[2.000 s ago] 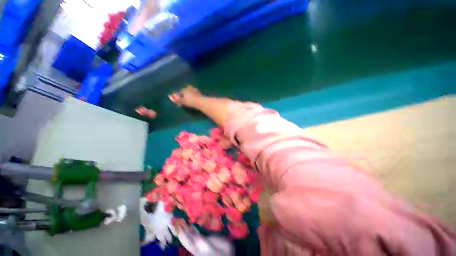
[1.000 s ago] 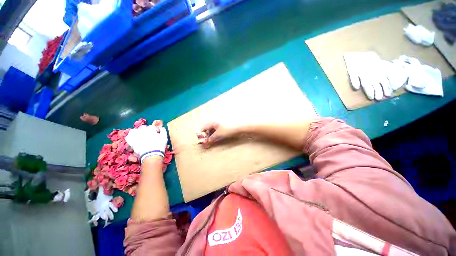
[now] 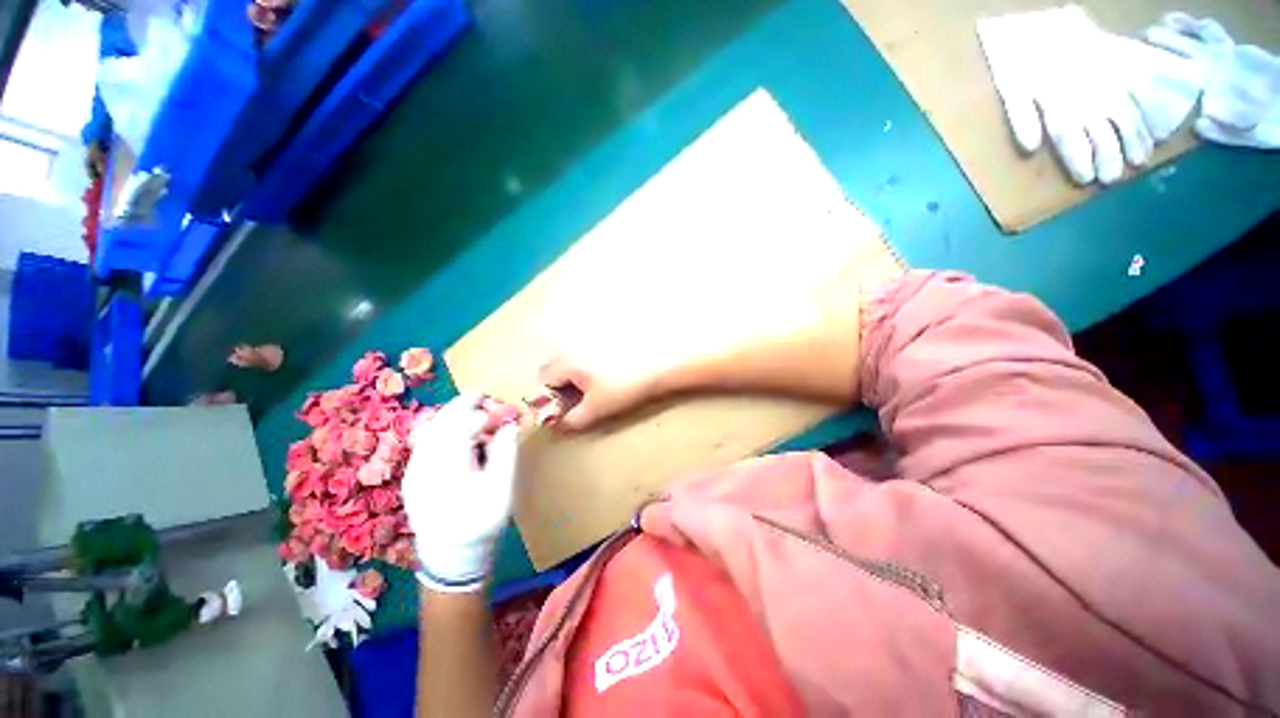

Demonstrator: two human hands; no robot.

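My left hand (image 3: 461, 491), in a white knit glove, holds a small red-pink top piece (image 3: 497, 412) at its fingertips, beside the heap. My bare right hand (image 3: 587, 396) holds a small flesh-coloured body part (image 3: 545, 408) between its fingertips, over the left part of the cardboard mat (image 3: 590, 484). The two pieces are close together; whether they touch cannot be told. The heap of red-pink top pieces (image 3: 344, 470) lies left of my gloved hand on the green bench.
Spare white gloves (image 3: 1088, 87) lie on the neighbouring cardboard (image 3: 1032, 204). Another white glove (image 3: 334, 603) lies by the heap. A flesh-coloured part (image 3: 257, 356) is on the dark green belt (image 3: 407, 211). Blue trays (image 3: 358, 119) stand across it. A machine with green fittings (image 3: 127, 589) is at left.
My left hand has left the heap with a top piece and moved right, to my right hand's fingertips. My right hand stays over the mat. The view has shifted.
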